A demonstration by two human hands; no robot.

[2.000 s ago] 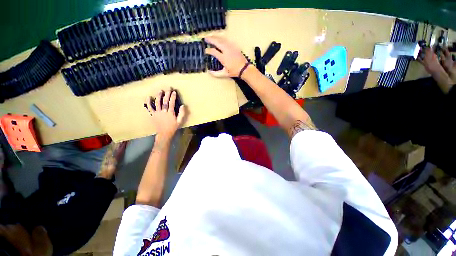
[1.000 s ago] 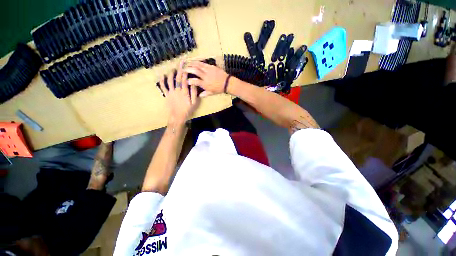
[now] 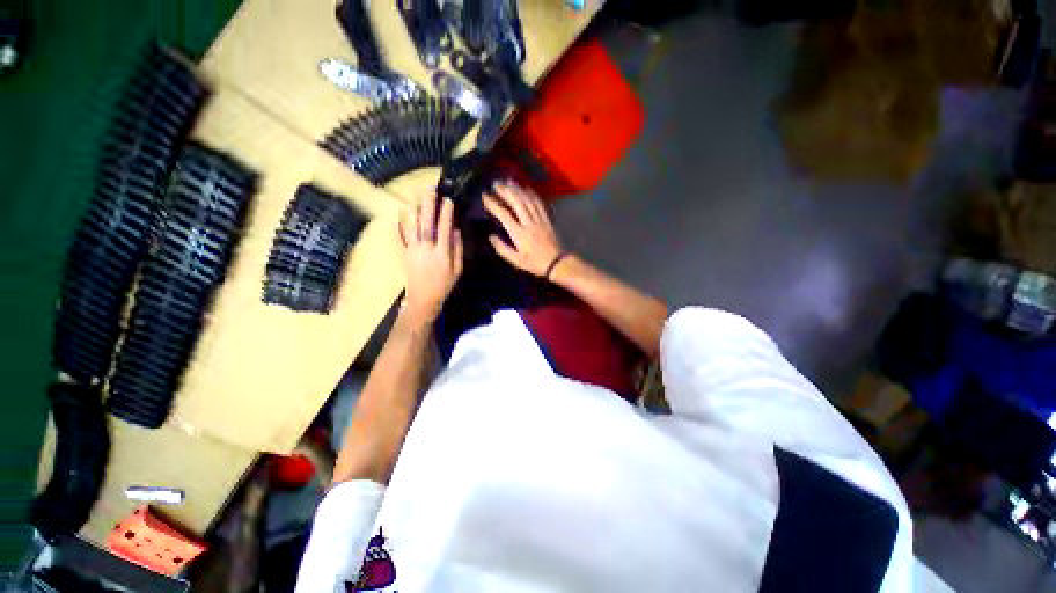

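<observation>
My left hand (image 3: 431, 261) is at the near edge of the bench, fingers pointing forward, close to a small black part (image 3: 461, 176). My right hand (image 3: 523, 232) is just right of it, past the bench edge, with its fingers bent. Dark cloth behind the hands hides whether either holds a part. A short row of black parts (image 3: 310, 249) lies left of my left hand. A curved row of black parts (image 3: 400, 137) lies ahead of the hands. A loose pile of black parts (image 3: 469, 52) is beyond it.
Two long rows of black parts (image 3: 185, 290) run along the far side of the bench (image 3: 272, 388). An orange fixture (image 3: 155, 541) and a pale strip (image 3: 154, 495) are at lower left. A red-orange stool (image 3: 588, 116) stands beside the bench, right of the pile.
The view has turned and moved, so the bench slants. A short row now shows apart from the long rows. My hands, earlier overlapping on the bench, are now separated at its edge.
</observation>
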